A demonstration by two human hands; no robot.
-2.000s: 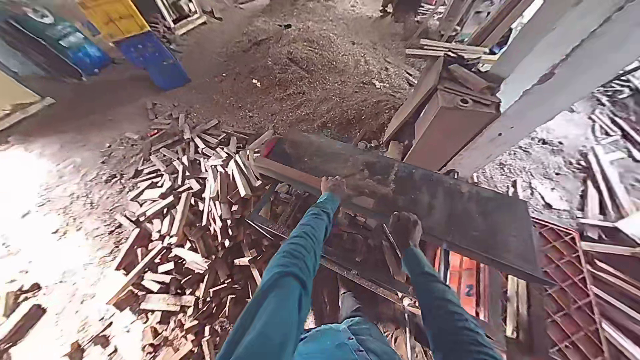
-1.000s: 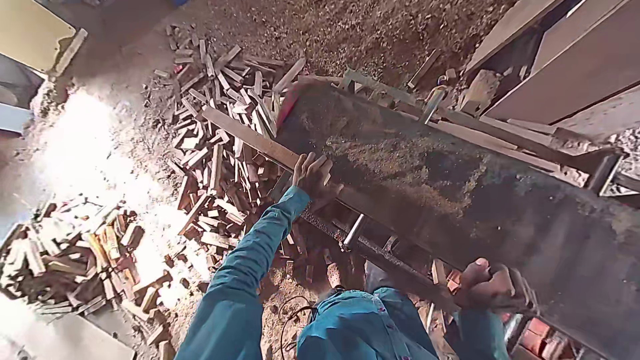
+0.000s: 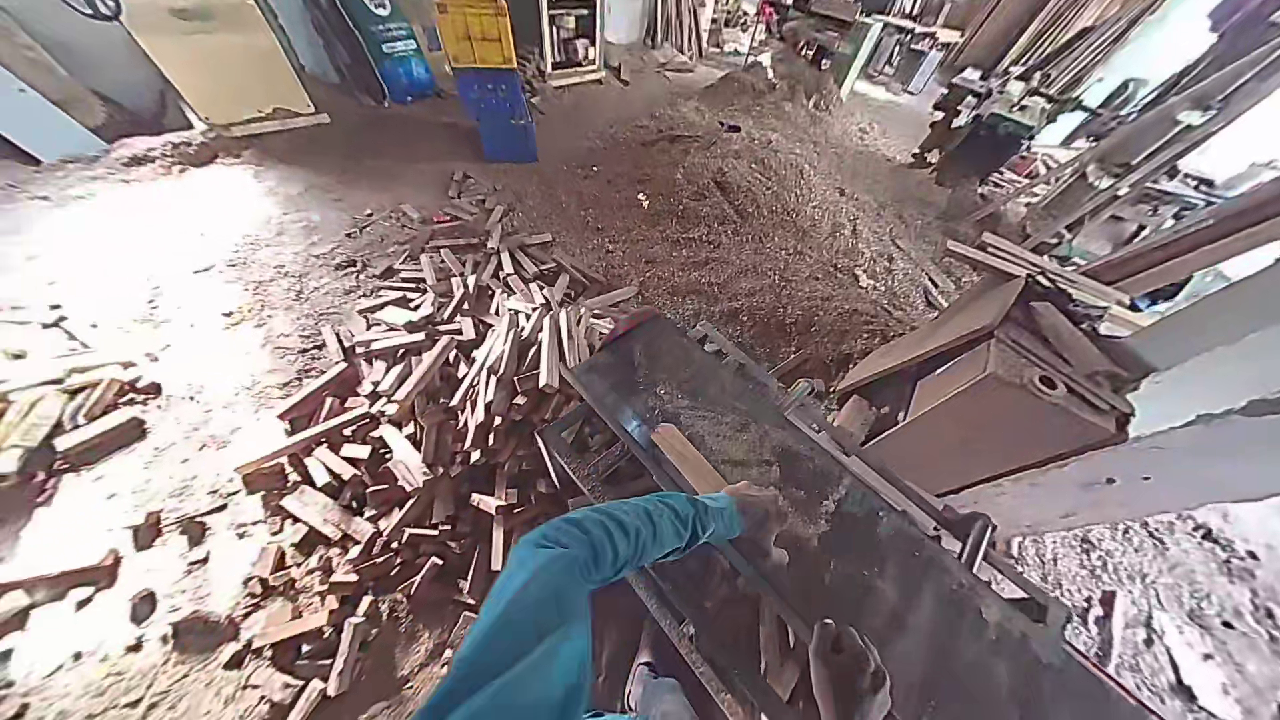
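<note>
A short strip of wood (image 3: 690,458) lies on the dark, dusty top of a machine table (image 3: 880,560). My left hand (image 3: 757,515) is over the near end of this strip, its fingers curled down onto it. Closer to my body, my right hand (image 3: 848,672) rests at the table's near edge, beside a piece of wood (image 3: 775,640) below that edge. Whether the right fingers hold anything is hidden. A metal rail (image 3: 860,465) with clamp-like fittings runs along the table's far side. Sawdust is scattered on the tabletop around my left hand.
A large heap of wood offcuts (image 3: 440,430) covers the floor left of the table. Sawdust (image 3: 740,220) spreads beyond it. A brown wooden box (image 3: 1000,410) and a pale pillar (image 3: 1180,450) stand at the right. A blue and yellow panel (image 3: 500,110) stands farther back.
The wood strip that stuck out past the table's left edge one second ago is no longer seen there. A strip now lies on the tabletop at my left hand. The view has swung widely.
</note>
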